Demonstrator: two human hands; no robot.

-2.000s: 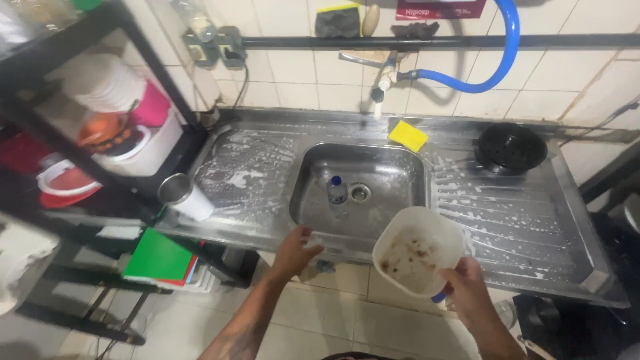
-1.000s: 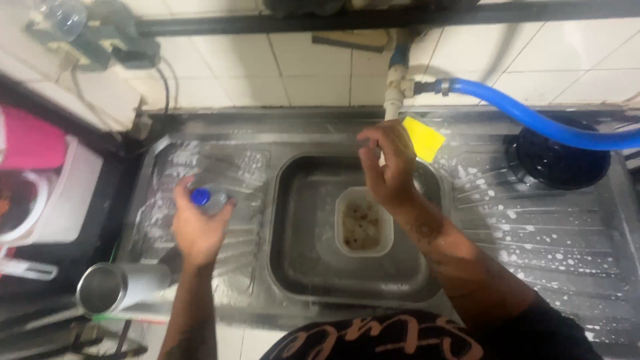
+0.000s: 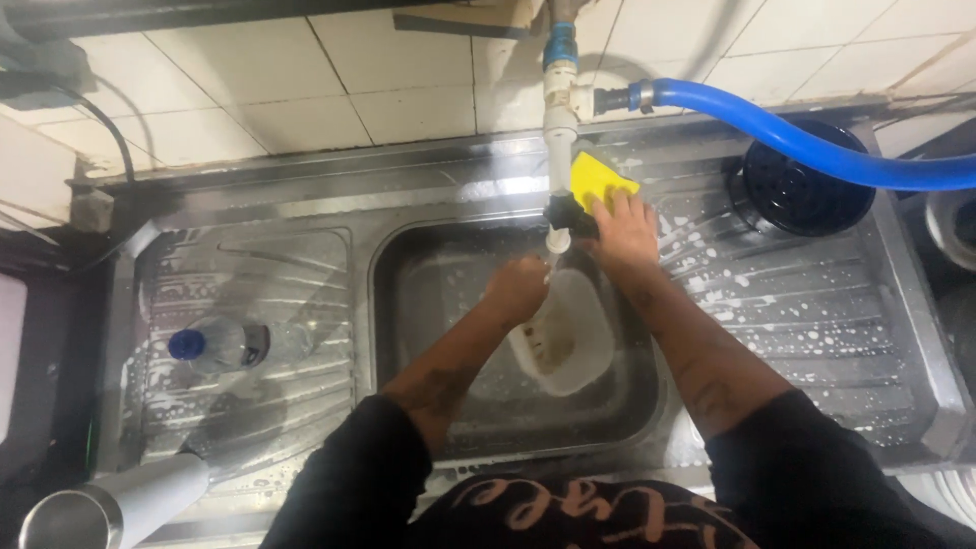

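Under the spout of the white plastic faucet (image 3: pixel 560 160), my left hand (image 3: pixel 520 290) is closed into a loose fist; whether it holds anything is hidden. My right hand (image 3: pixel 627 232) rests its fingers on the lower edge of a yellow sponge cloth (image 3: pixel 598 179), just right of the faucet's black handle (image 3: pixel 563 211). Below my hands a white plastic container (image 3: pixel 583 347) with brownish bits lies in the steel sink basin (image 3: pixel 442 404). A clear plastic bottle with a blue cap (image 3: pixel 217 345) lies on its side on the left drainboard.
A steel tumbler (image 3: pixel 145 496) lies on the sink's front left edge. On the right drainboard is a round black pan (image 3: pixel 808 183). A blue hose (image 3: pixel 770 137) runs from the faucet over it. The wet, soapy right drainboard (image 3: pixel 823 335) lies beside my right arm.
My left hand has left the bottle on the left drainboard and moved right, under the spout. My right hand has moved from the faucet to the yellow cloth. The container was in my right hand in the oldest frame.
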